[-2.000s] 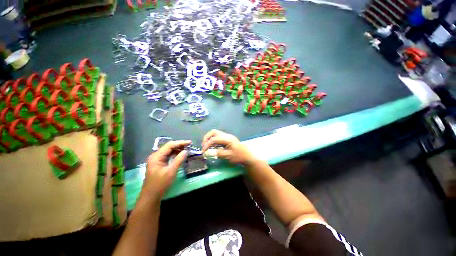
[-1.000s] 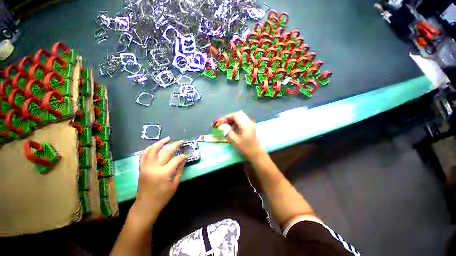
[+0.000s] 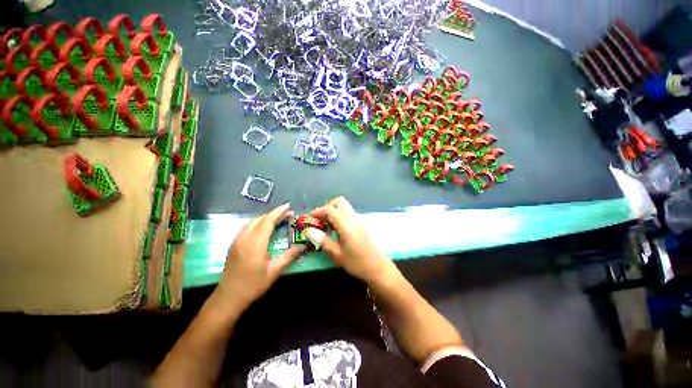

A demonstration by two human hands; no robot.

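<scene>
A green board with a red loop lies between my hands at the bench edge, over the spot of the dark jig, which is mostly hidden. My right hand grips the board by its loop side, with pale coverings on the fingertips. My left hand has thumb and forefinger spread around the board's left side; whether they press on it is hard to tell. A single silver frame lies flat on the mat just beyond my left hand.
A silver frame pile is mid-bench, with a cluster of green-red boards to its right. At left a cardboard stack bears rows of boards and one separate board. Tools and equipment lie at the far right.
My right hand has brought the red-looped board left and down to the jig, beside my left hand. A second ago the jig showed with a silver frame on it. The camera view has shifted.
</scene>
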